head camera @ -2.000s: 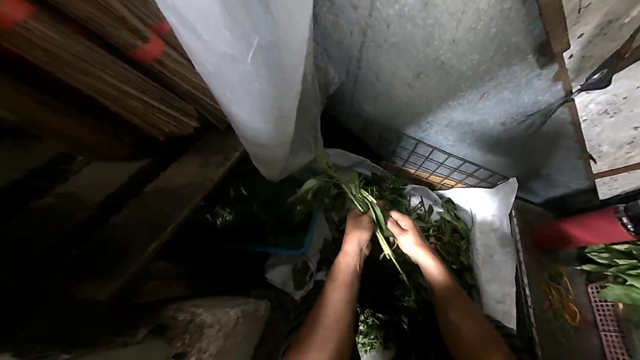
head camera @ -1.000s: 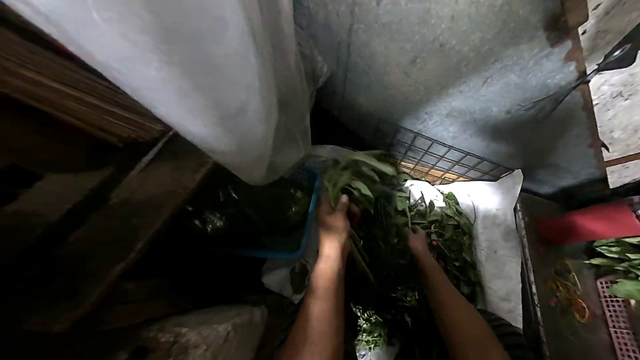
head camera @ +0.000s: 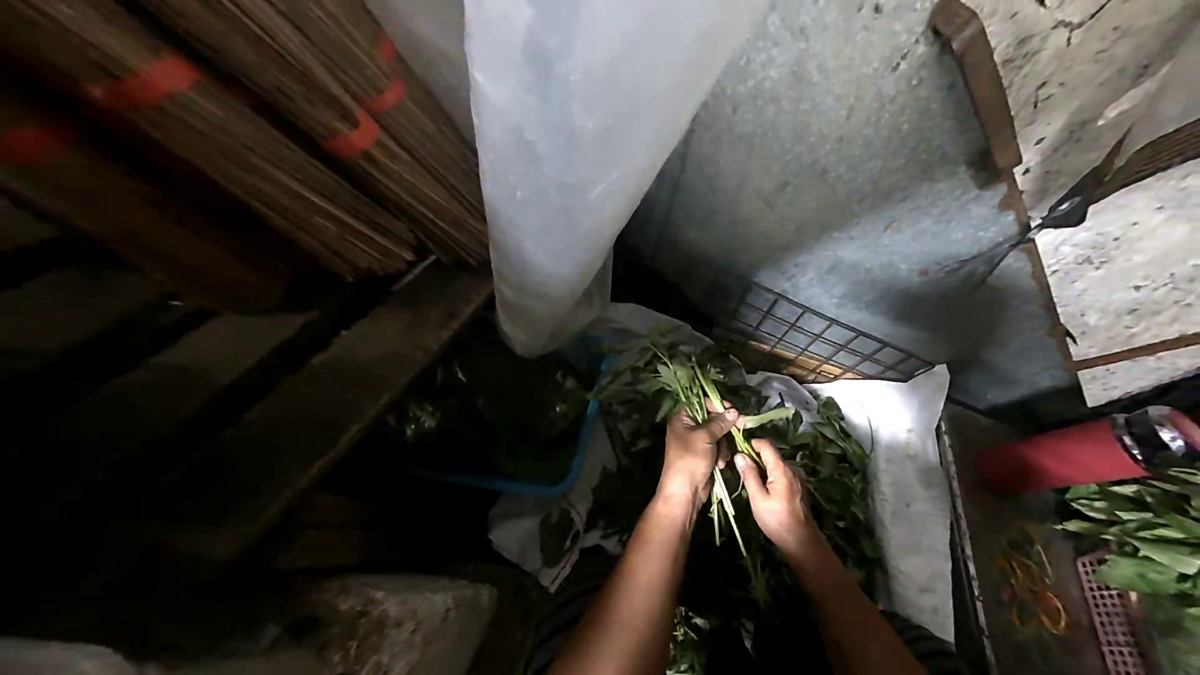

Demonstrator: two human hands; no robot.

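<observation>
My left hand is closed around a small bunch of leafy green stems; the leaves point up and away, and the pale stem ends hang below the fist. Close beside it on the right, my right hand pinches some of the same stems between thumb and fingers. Beneath both hands lies a heap of loose leafy greens on white sheeting. My forearms and the shadow hide part of the heap.
A blue-rimmed basin with dark greens stands left. A clear plastic sheet hangs above it. Beyond the heap is a wire grid. Right are a red cylinder, rubber bands and a pink basket. Bundled sticks lie upper left.
One second ago my hands were apart, the right one down in the heap; now they are together at the bunch. The view has shifted.
</observation>
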